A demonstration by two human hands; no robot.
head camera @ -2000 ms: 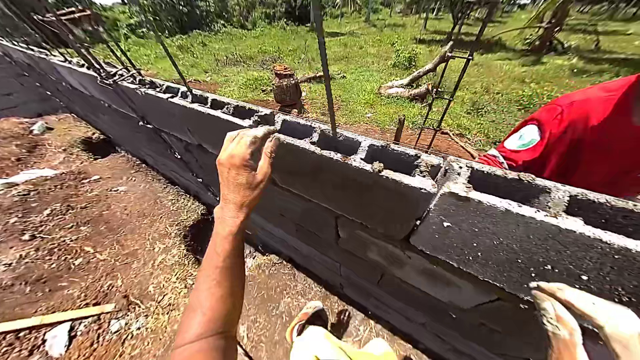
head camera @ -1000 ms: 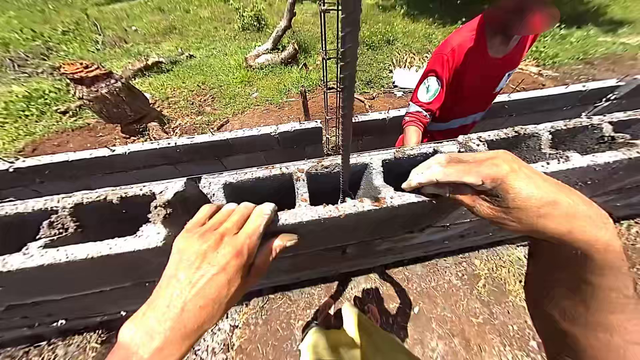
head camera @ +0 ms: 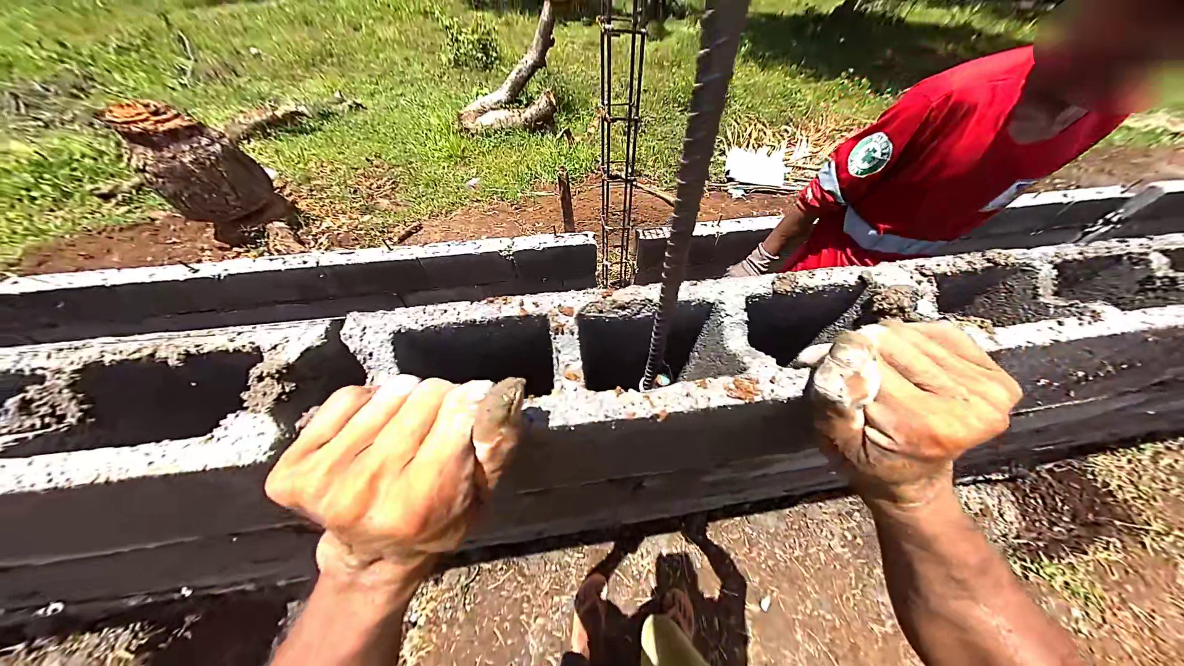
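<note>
A concrete block [head camera: 666, 425] with hollow cells forms part of the wall's top course in front of me. My left hand [head camera: 398, 462] is curled over its near top edge at the left end, thumb toward the middle. At the right end my right hand [head camera: 911, 398] is clenched on the same edge, with pale mortar on its thumb. The fingertips of both hands are hidden. Between my hands a ribbed steel rebar [head camera: 689, 185] rises out of a cell. Lumps of mortar [head camera: 268, 384] lie at the joint on the left.
Behind runs a second, lower block wall [head camera: 462, 268] with a gap holding a tied rebar column cage [head camera: 620, 139]. A co-worker in a red shirt [head camera: 934, 157] bends over between the walls at right. A tree stump [head camera: 199, 176] stands on the grass at left.
Both hands stay at the block's edge; their fingers are curled tighter than a second ago. Two seconds ago my right hand was lower, against the wall's side. The view has swung right since then.
</note>
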